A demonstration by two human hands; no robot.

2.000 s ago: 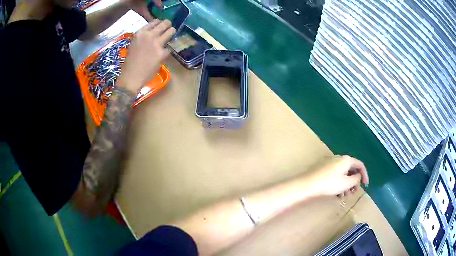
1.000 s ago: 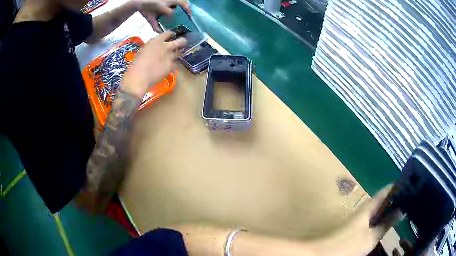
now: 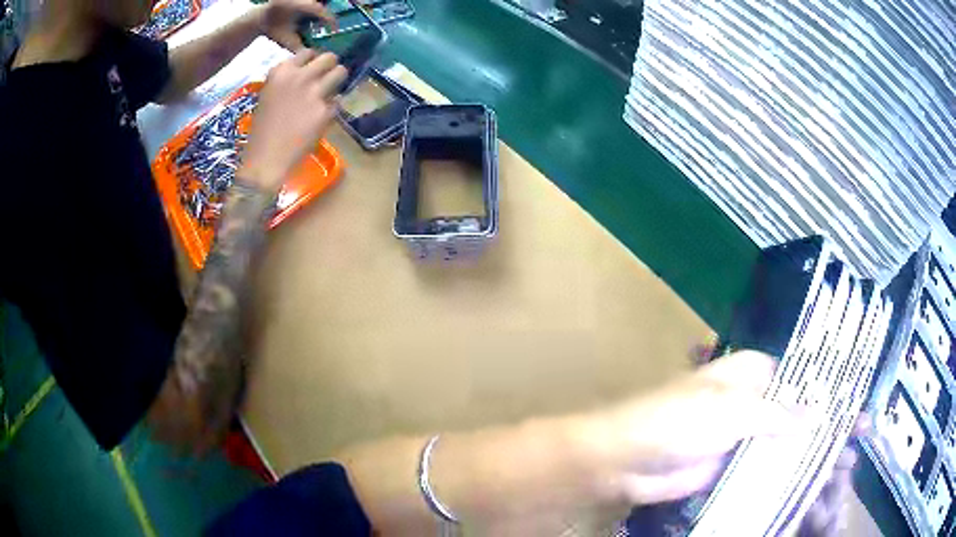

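Note:
My left hand, blurred and overexposed, is shut on the left side of a stack of phone middle frames at the lower right. The stack is tilted and fanned, its edges showing as bright and dark stripes. Part of my right hand shows, blurred, against the stack's right side; the rest is hidden or cut off. Another stack of middle frames sits upright on the tan board, looking like a hollow box.
A neighbour's tattooed arm reaches past an orange parts tray of metal slivers. The neighbour holds a dark frame above other frames. Tall stacked blister trays stand at right, beside a loaded blister tray.
My left hand was empty over the board, then held a stack at the right edge. The stack is now tilted and fanned farther left, with part of my right hand showing.

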